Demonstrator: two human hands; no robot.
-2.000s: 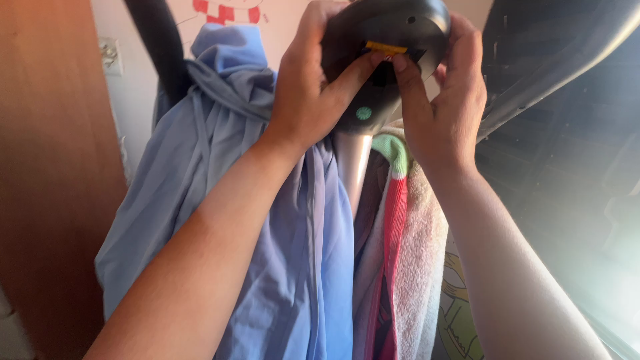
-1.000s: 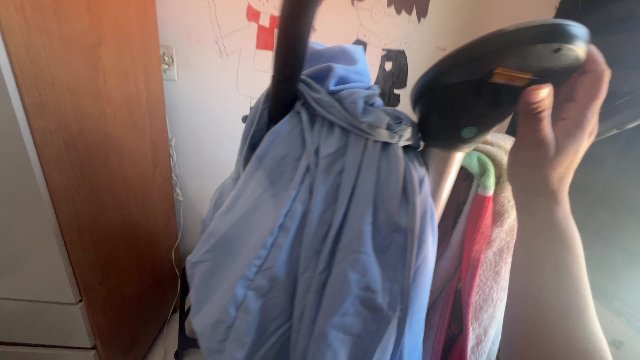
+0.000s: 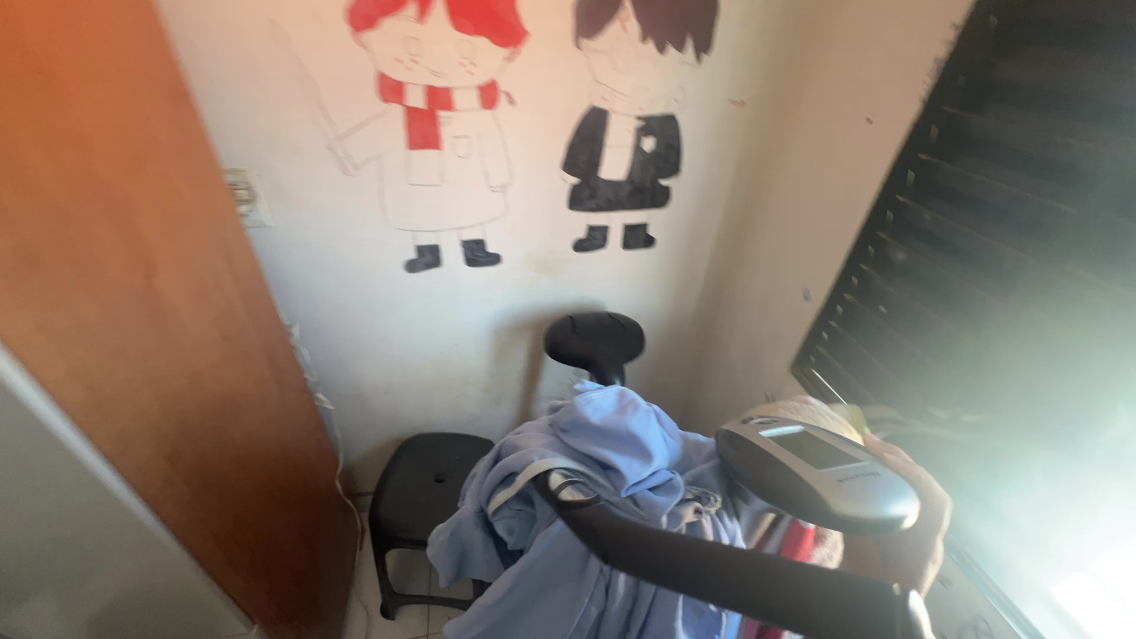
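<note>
A silver and black display console (image 3: 818, 475) with a small grey screen stands at the lower right, face up. My right hand (image 3: 919, 515) is at its far right side and partly behind it; its fingers are mostly hidden, so its grip cannot be made out. In front of the console runs a black padded handlebar (image 3: 710, 564). Blue cloth (image 3: 621, 444) is draped over the machine beside the console, and a red and white striped towel (image 3: 792, 541) hangs below it. My left hand is out of view.
A dark plastic stool (image 3: 430, 488) stands behind the cloth at left. A wooden cabinet side (image 3: 177, 337) rises on the left, with a white cable (image 3: 342, 461) beside it. A black pad (image 3: 595, 340) is near the painted wall (image 3: 426, 337). Dark shutters (image 3: 1003, 240) are at right.
Both hands were at the console's underside; my left hand then left the view, while my right stayed at the console. The view has swung strongly and now shows the console's screen side.
</note>
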